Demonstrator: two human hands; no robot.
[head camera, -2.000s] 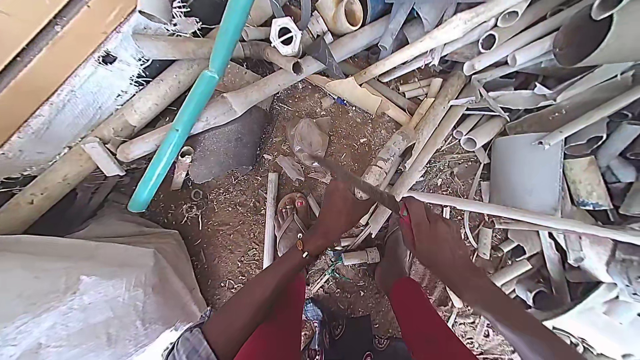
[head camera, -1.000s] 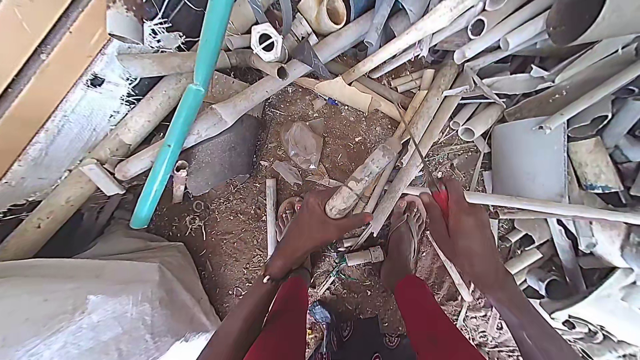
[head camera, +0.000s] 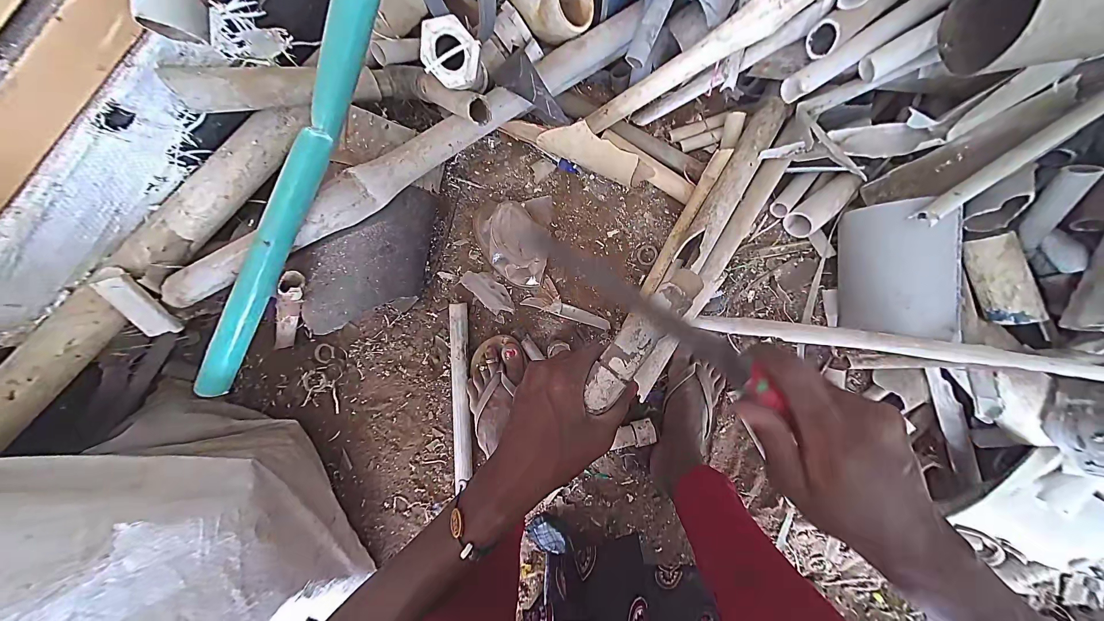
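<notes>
My left hand (head camera: 561, 410) grips the near end of a short, dirty plastic pipe (head camera: 638, 345), which slants up and away over longer split pieces. In my right hand (head camera: 811, 431) is the red handle of a long blade (head camera: 638, 297), blurred, so its exact kind cannot be told. The blade lies slantwise across the view, over the pipe; whether it touches the pipe cannot be told. My sandalled feet stand on either side, and a short pale pipe fitting (head camera: 634, 435) lies on the ground between them.
A heap of pale pipes and offcuts (head camera: 901, 241) fills the right and top. At the left lean a turquoise pipe (head camera: 280, 233) and long grey pipes (head camera: 345, 203). A grey cloth-like cover (head camera: 172, 509) fills the lower left. A thin pipe (head camera: 461, 388) lies by my left foot.
One second ago the blade pointed up from my right hand; now it slants to the upper left over the pipe. My left hand still holds the pipe.
</notes>
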